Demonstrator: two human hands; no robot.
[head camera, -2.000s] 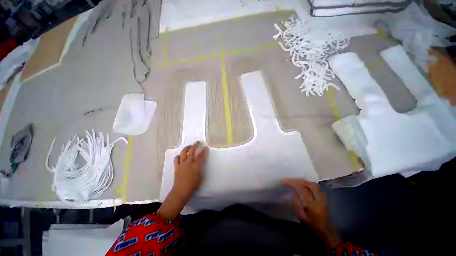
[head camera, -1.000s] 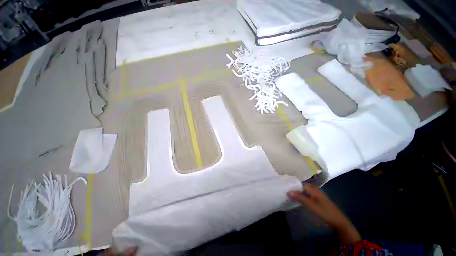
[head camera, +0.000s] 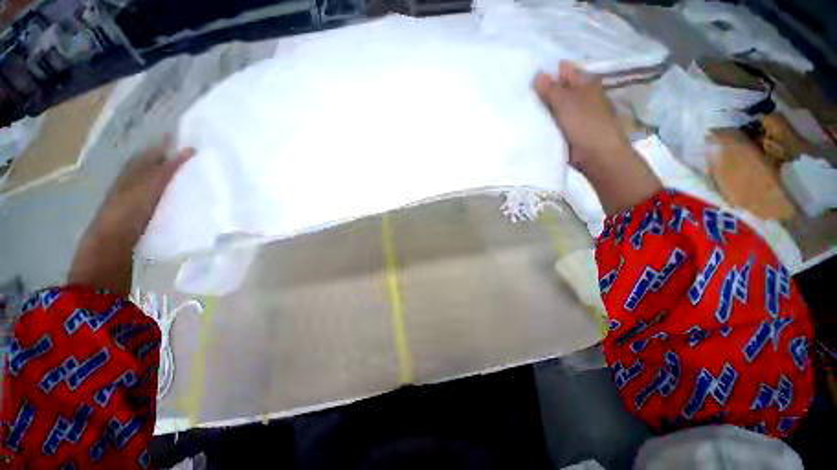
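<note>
A large white fabric panel (head camera: 367, 128) is held up and spread above the table, overexposed and slightly blurred. My left hand (head camera: 138, 202) grips its left edge. My right hand (head camera: 578, 106) grips its upper right edge. The panel's straps cannot be made out. It hides the far part of the table and most of the short strips pile (head camera: 525, 204), whose lower end shows under the panel's edge.
The small white fabric piece (head camera: 216, 273) lies at left. The long strips bundle (head camera: 167, 340) is mostly behind my left sleeve. Yellow tape (head camera: 395, 298) runs down the table cloth (head camera: 321, 321). Stacked panels, a crumpled plastic bag (head camera: 688, 110) and a tan piece (head camera: 748, 174) lie at right.
The panel has been lifted off the table and raised forward between both hands. My left hand, barely in view before, now shows at left. My right hand has moved up and away.
</note>
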